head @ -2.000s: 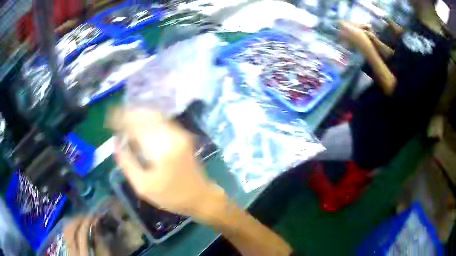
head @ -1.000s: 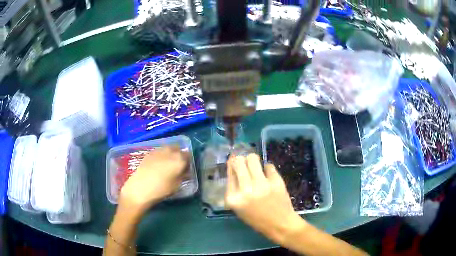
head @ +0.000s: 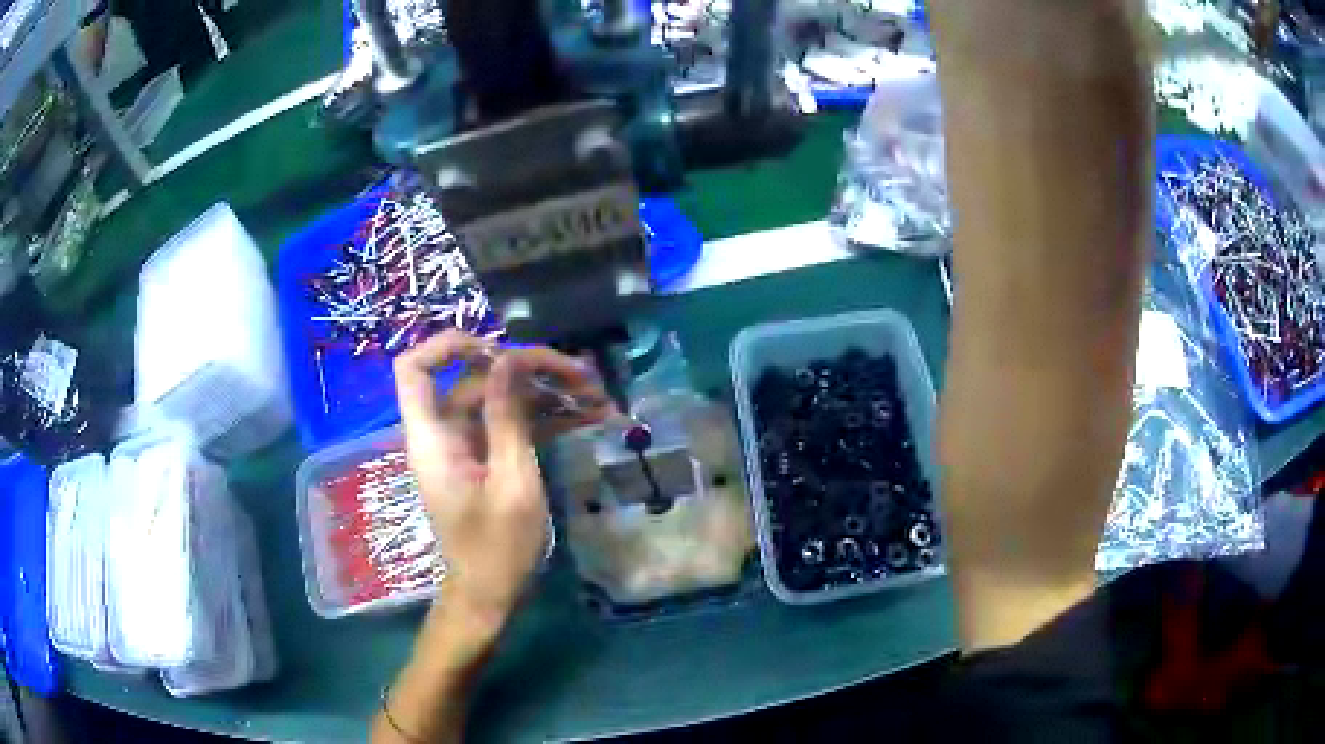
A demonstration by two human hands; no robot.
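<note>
My left hand (head: 487, 451) is left of the punch (head: 608, 375), with its fingers pinched around what looks like a thin pale rod; blur and the fingers hide most of it. Its fingertips reach the silvery fixture (head: 647, 468) on the worn tan press base plate (head: 661, 552). A small dark round part (head: 637, 436) shows at the top of the fixture, just under the punch. My right forearm is raised across the right side of the view. My right hand is cut off by the top edge.
The clear rod box (head: 331, 531) is left of the press, with a blue tray (head: 308, 381) of jumbled rods behind. The clear ring box (head: 846, 581) is right of it. Frosted boxes (head: 167, 560) stand far left. Plastic bags (head: 894, 175) and another blue tray (head: 1261, 381) are at right.
My left hand has moved from the rod box to the fixture. My right hand has left the fixture and gone up out of view. The view has shifted slightly.
</note>
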